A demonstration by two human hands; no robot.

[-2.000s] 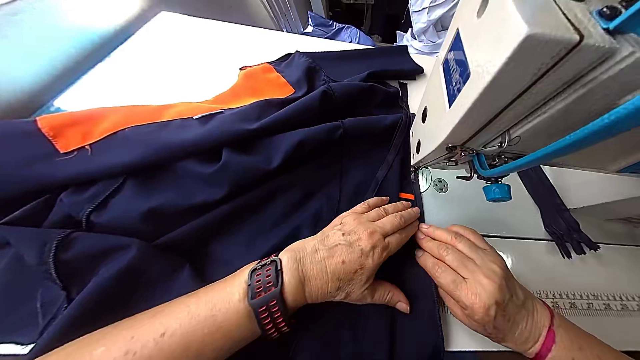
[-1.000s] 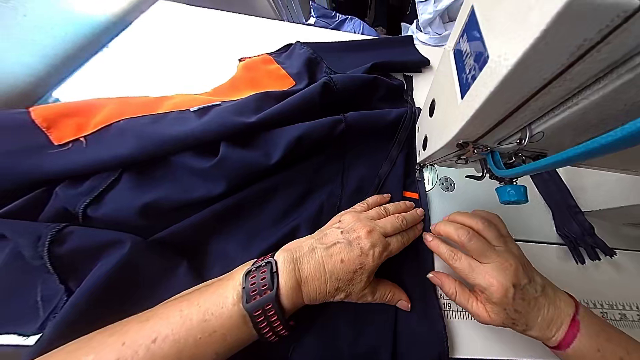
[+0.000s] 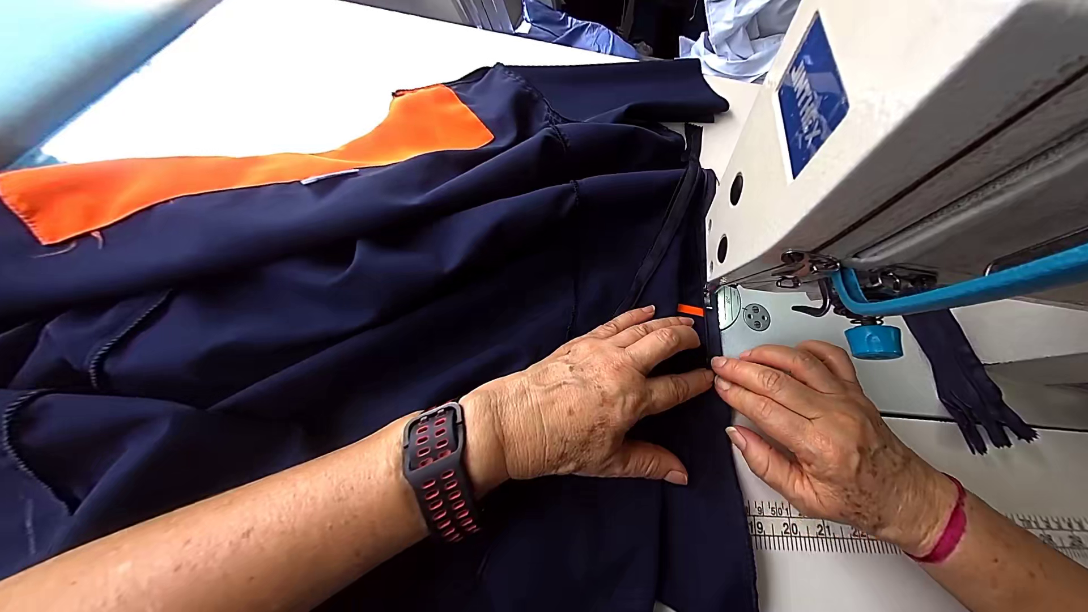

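Note:
A navy blue garment [image 3: 408, 280] with an orange facing [image 3: 255, 174] lies spread over the sewing table. Its right edge runs under the head of an industrial sewing machine [image 3: 884, 127], beside the metal needle plate [image 3: 756, 319]. My left hand [image 3: 586, 399] rests flat on the cloth, fingers spread, below a small orange tab [image 3: 690, 310]. At the garment's edge, my right hand [image 3: 807, 433] touches the cloth with its index and middle fingertips, close to my left fingertips; its thumb is apart from them. The needle itself cannot be made out.
Right of the needle plate lies a dark strip with a frayed end [image 3: 973, 382]. A measuring tape [image 3: 816, 531] runs along the table's front part, partly beneath my right hand. Light blue cloth [image 3: 739, 38] lies behind the machine. A blue lever and knob [image 3: 874, 340] hang below its head.
The fingertips of my right hand have come back to the cloth edge, close to my left fingers, after standing slightly apart a second ago. My left hand keeps nearly the same place on the garment.

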